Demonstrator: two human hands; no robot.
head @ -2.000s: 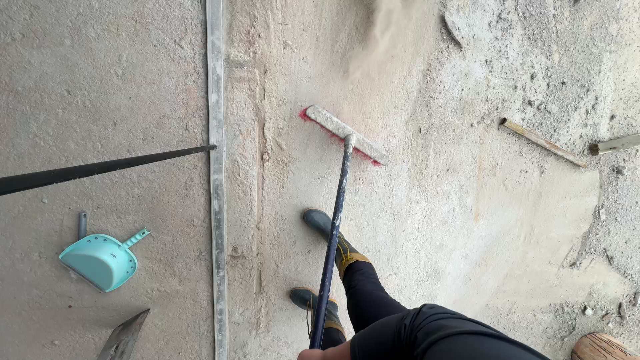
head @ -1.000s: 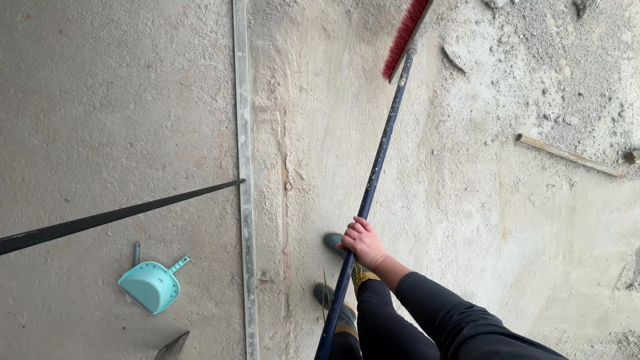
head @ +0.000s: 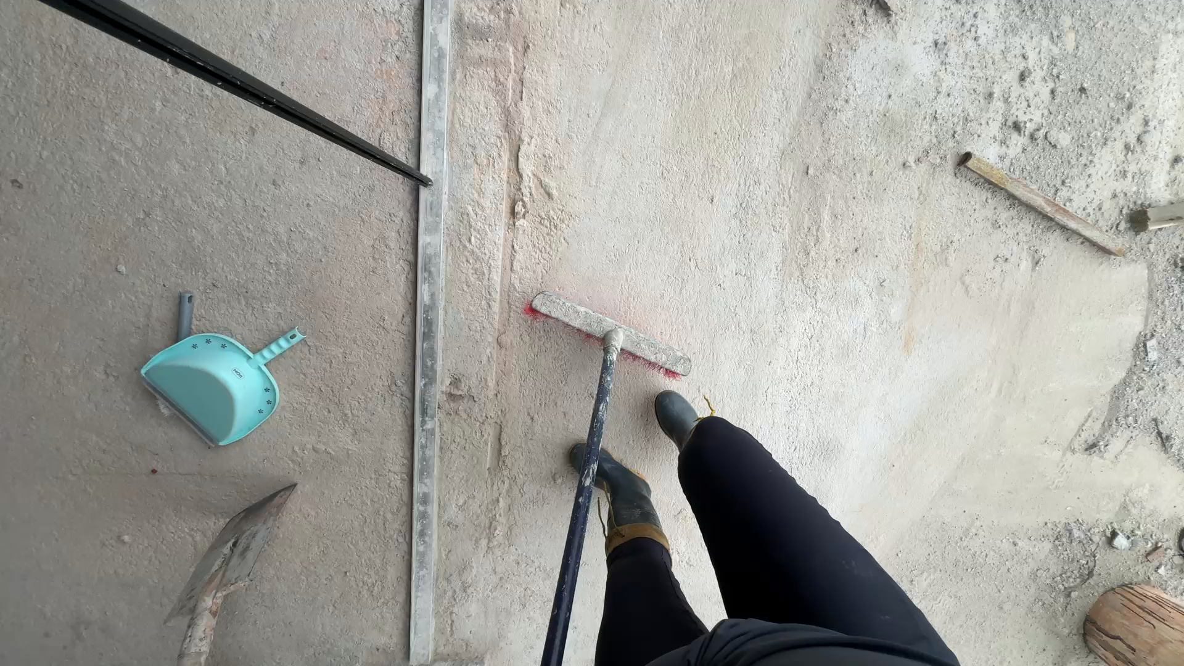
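Observation:
A push broom (head: pixel 610 334) with red bristles and a whitish, dusty head rests on the rough concrete floor just ahead of my boots. Its dark blue handle (head: pixel 581 504) runs down and out at the bottom edge of the view. Neither of my hands shows; they are outside the frame, so their hold on the handle is hidden. My rubber boots (head: pixel 677 416) stand close behind the broom head, one on each side of the handle.
A long metal strip (head: pixel 428 342) lies left of the broom, with a dark pole (head: pixel 268 97) reaching its edge. Further left are a turquoise dustpan (head: pixel 217 388) and a shovel (head: pixel 231 555). Wooden pieces (head: pixel 1041 203), rubble (head: pixel 1064 83) and a log (head: pixel 1138 624) lie right.
The broom head was far ahead, bristles showing, one second ago; it is now down near my boots. The hand seen on the handle then has left the view.

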